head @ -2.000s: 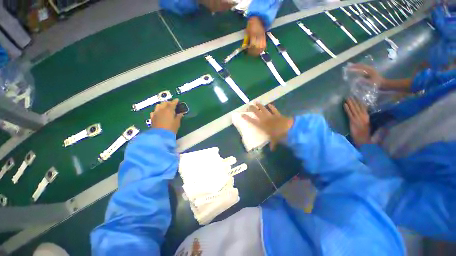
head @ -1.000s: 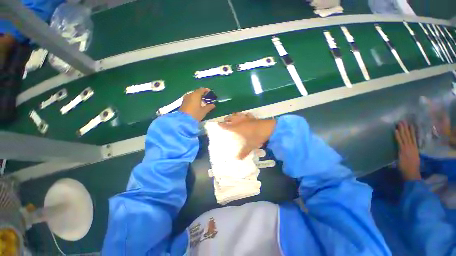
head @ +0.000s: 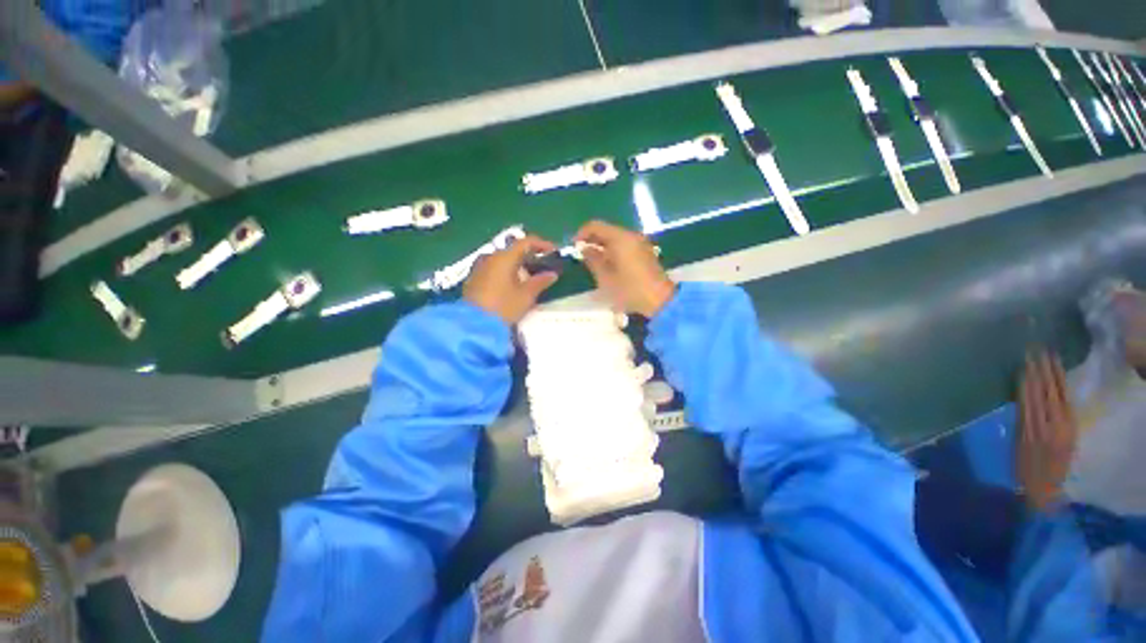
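My left hand [head: 509, 279] holds a part-assembled watch over the near side of the green conveyor; its dark head [head: 548, 263] shows between the fingertips. My right hand [head: 625, 266] pinches a small white strap end [head: 577, 251] against the head's right side. Fingers hide most of this strap and the joint. A white strap pile [head: 588, 415] lies on the bench right below my hands, with a few strap ends sticking out on its right. Another part-assembled watch [head: 471, 261] lies on the belt just behind my left hand.
Part-assembled watches [head: 396, 217] lie on the belt's left and middle; watches with both strap halves [head: 763, 148] lie slantwise on the right. A white fan [head: 179, 541] stands lower left, a metal post [head: 120, 94] upper left. A neighbour's hand [head: 1044, 427] and plastic bag [head: 1112, 329] are at right.
My right hand has left the strap pile and come up beside my left hand, now gripping a strap end at the watch head. The view has swung; the fan has come into view at lower left.
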